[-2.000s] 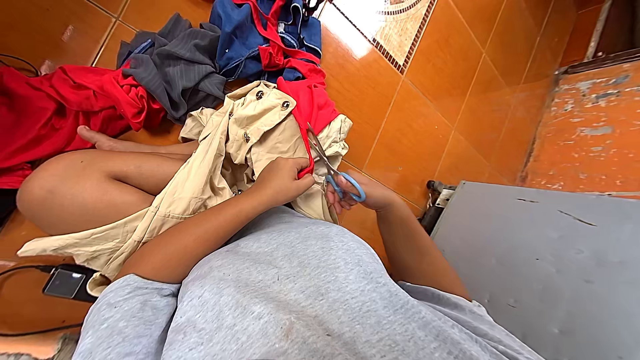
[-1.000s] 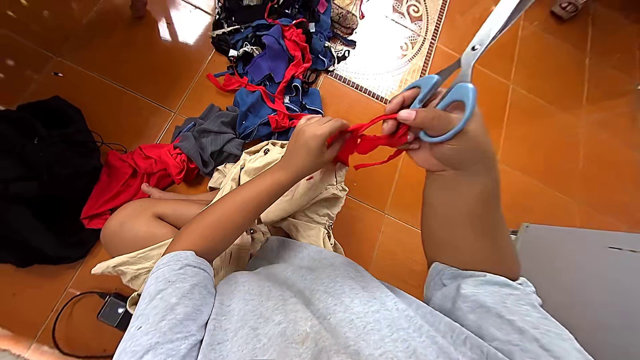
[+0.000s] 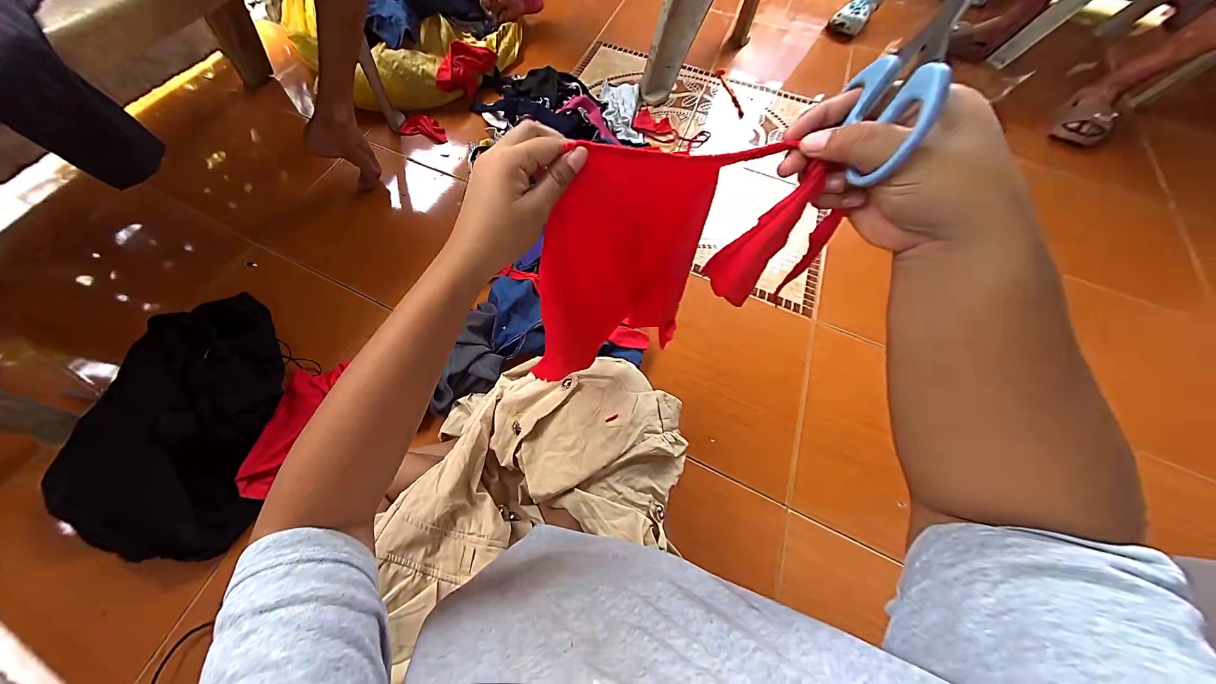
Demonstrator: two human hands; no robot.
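Note:
My left hand (image 3: 522, 190) pinches the upper left corner of a red cloth piece (image 3: 617, 237), which hangs down from it. A thin twisted red edge runs taut from that corner to my right hand (image 3: 893, 171), whose thumb and fingers grip it. Narrower red strips (image 3: 765, 237) dangle below my right hand. Scissors with light blue handles (image 3: 912, 104) hang on the same hand, their blades pointing up and away past the top edge of the view. A beige buttoned garment (image 3: 589, 446) lies over my lap under the cloth.
Black cloth (image 3: 171, 427) and red fabric (image 3: 285, 437) lie on the tiled floor at left. Dark, blue and red scraps (image 3: 541, 104) are heaped ahead, near a yellow sack (image 3: 408, 76) and a chair leg (image 3: 674, 47). Other people's feet (image 3: 342, 142) show at the upper left and right.
Both hands have risen from the lap, with the scissors in the right one. They have moved apart, and the red cloth that was bunched between them now hangs spread out. The view has tilted up.

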